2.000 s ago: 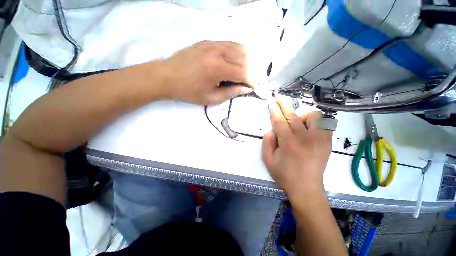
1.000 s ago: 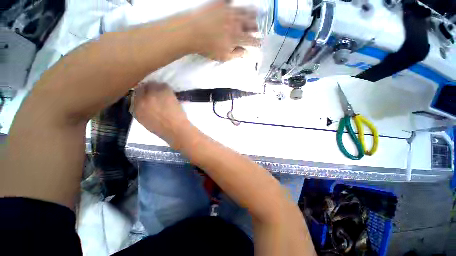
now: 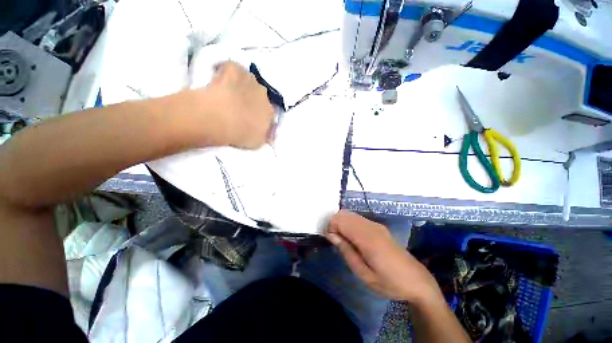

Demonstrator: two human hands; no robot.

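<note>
The white lining side of the garment point(image 3: 295, 154) lies spread over the machine table, left of the needle, and hangs over its front edge. My left hand point(image 3: 245, 107) is closed on a bunched part of it, by a short dark strip point(image 3: 267, 87). My right hand point(image 3: 359, 244) pinches the garment's near right corner at the table's front edge. A thin dark seam edge point(image 3: 347, 157) runs from near the presser foot point(image 3: 361, 82) towards my right hand. Plaid shell fabric point(image 3: 225, 244) shows under the hanging edge.
The white and blue sewing machine point(image 3: 463, 33) stands at the upper right. Scissors with green and yellow handles point(image 3: 484, 151) lie right of the needle. A blue basket point(image 3: 537, 295) with dark cut pieces is on the floor at lower right. White and black garments point(image 3: 144, 288) are heaped at lower left.
The garment now lies spread, lining side up, left of the needle. My right hand has moved from the left to its near right corner. My left hand has moved left and down.
</note>
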